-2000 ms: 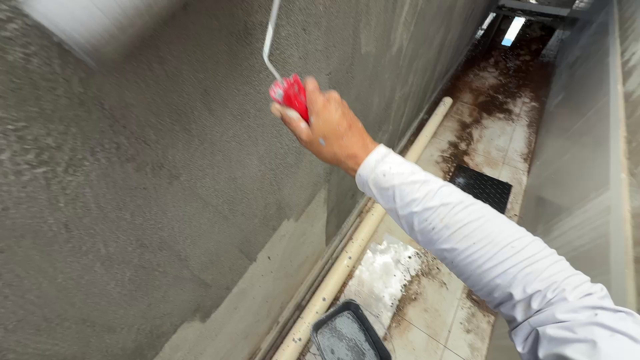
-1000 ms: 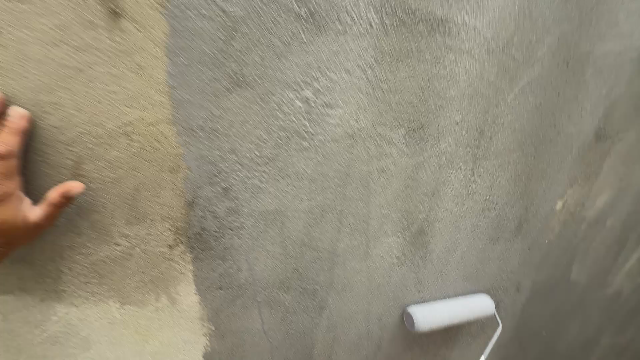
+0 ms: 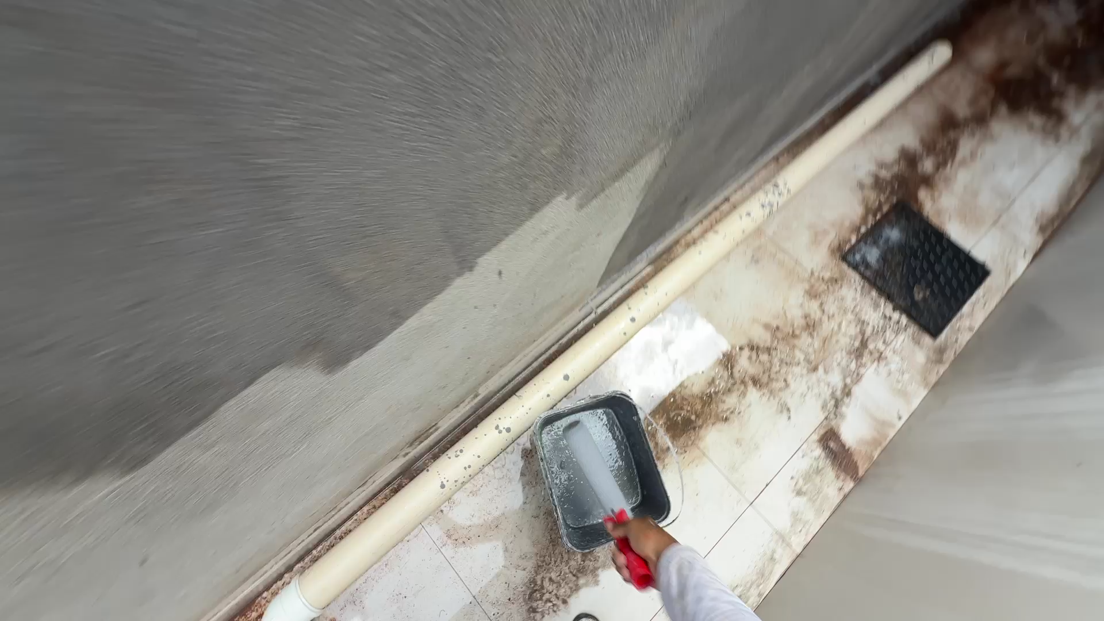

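Note:
My right hand (image 3: 640,545), in a white sleeve, grips the red handle (image 3: 632,565) of a paint roller at the bottom of the view. The pale roller cover (image 3: 597,466) is over the inside of a dark rectangular bucket (image 3: 660,483) with grey liquid in it; whether it touches the liquid is hard to tell. The bucket stands on the tiled floor beside a long cream pipe. My left hand is out of view.
The cream pipe (image 3: 552,384), speckled with grey, runs along the foot of the wall (image 3: 302,190), which is darker grey above and lighter below. A black grate (image 3: 916,269) lies on the dirt-stained tiles. Another grey wall (image 3: 975,483) bounds the right side.
The roller, against the wall one second ago, is now down at the bucket in my right hand. My left hand, seen at the wall then, has left the view. The view has swung down to the floor.

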